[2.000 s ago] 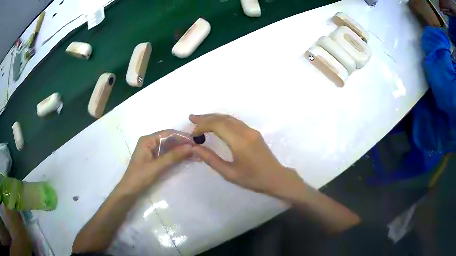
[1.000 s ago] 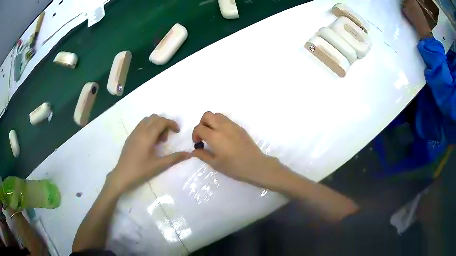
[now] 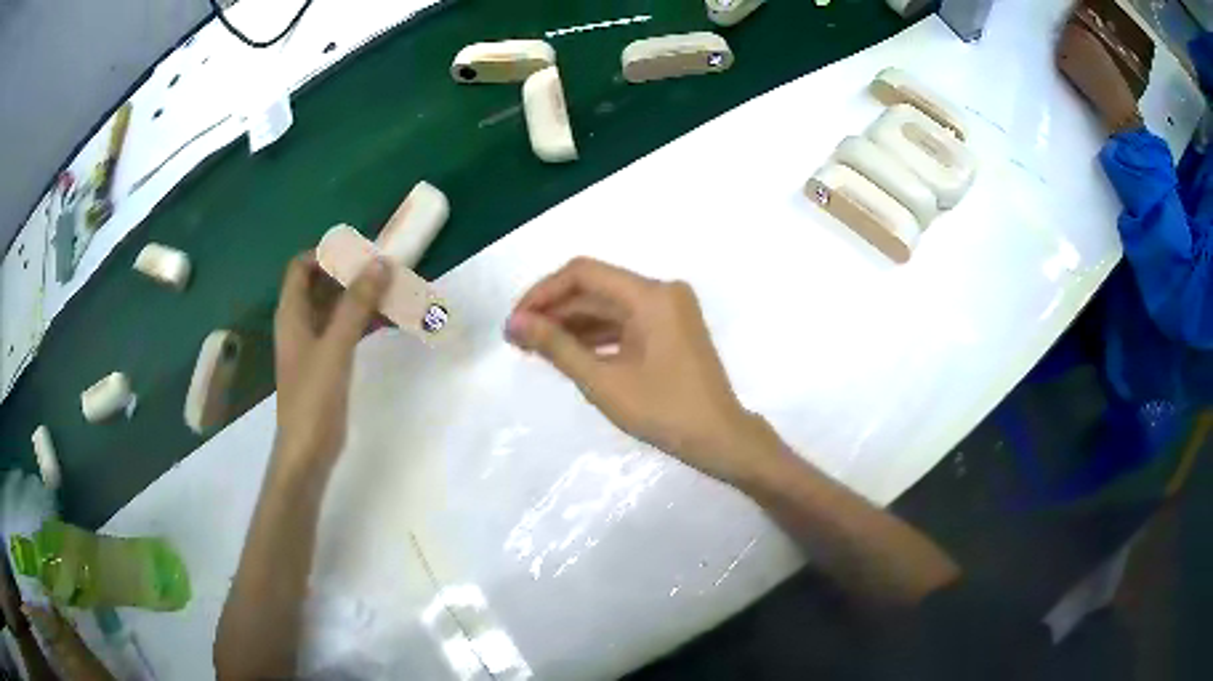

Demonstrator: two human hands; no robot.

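Observation:
My left hand (image 3: 326, 333) grips an off-white plastic housing (image 3: 386, 283) above the near edge of the belt. The housing's flat tan face shows, with a round metallic spot at its lower right end. My right hand (image 3: 619, 346) is to the right of that end, not touching it, with thumb and index fingertips pinched together. Whether a black pad is between those fingertips cannot be told. A clear glossy sheet (image 3: 592, 512) lies on the white table below my right hand.
The green conveyor belt (image 3: 293, 200) carries several spaced housings and a thin white strip. A group of housings (image 3: 885, 173) sits on the table at right. A green bottle (image 3: 113, 568) stands at the left edge. A person in blue sleeves (image 3: 1171, 240) is at right; another's hand shows at lower left.
My left hand has moved up to the belt and taken hold of a housing. My right hand has risen slightly, and the black disc at its fingertips no longer shows. Other housings have shifted on the belt.

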